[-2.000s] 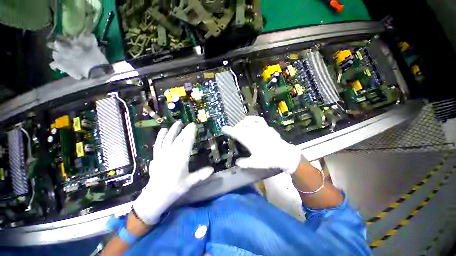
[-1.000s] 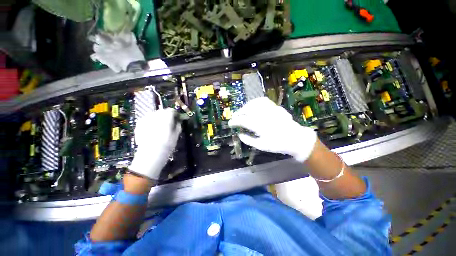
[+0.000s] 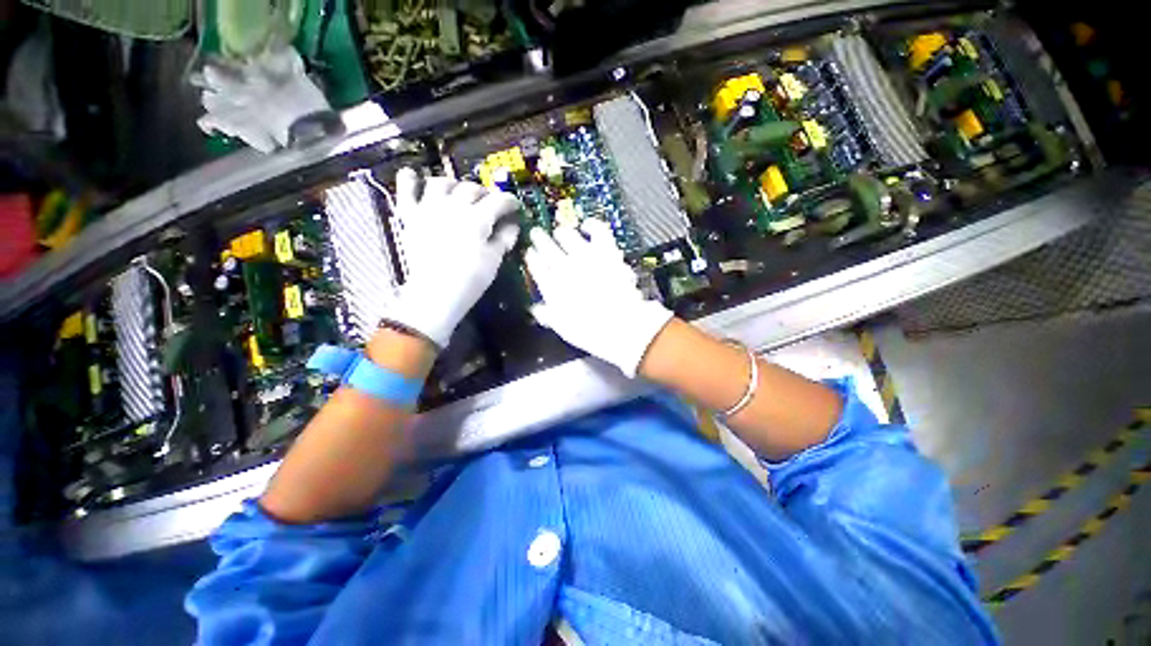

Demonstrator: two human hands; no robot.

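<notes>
The green circuit board (image 3: 583, 173) in front of me lies in a black carrier (image 3: 505, 366), with yellow blocks at its upper left and a silver ribbed heat sink (image 3: 637, 170) on its right side. My left hand (image 3: 451, 252), in a white glove with a light-blue strap at the wrist, is at the board's left edge with fingers bent over it. My right hand (image 3: 591, 293), in a white glove, lies over the board's lower left part. The fingertips of both hands are close together. Whether either hand holds a small piece cannot be seen.
More boards in carriers lie to the left (image 3: 259, 309) and right (image 3: 808, 133) between silver rails (image 3: 871, 284). Behind are a bin of olive-green pieces (image 3: 436, 44) and a spare white glove (image 3: 263, 101). Yellow-black striped lines mark the floor at the right.
My left hand has moved right from beside the neighbouring heat sink to this board's left edge. My right hand has moved left, leaving the heat sink uncovered. The camera view has shifted too.
</notes>
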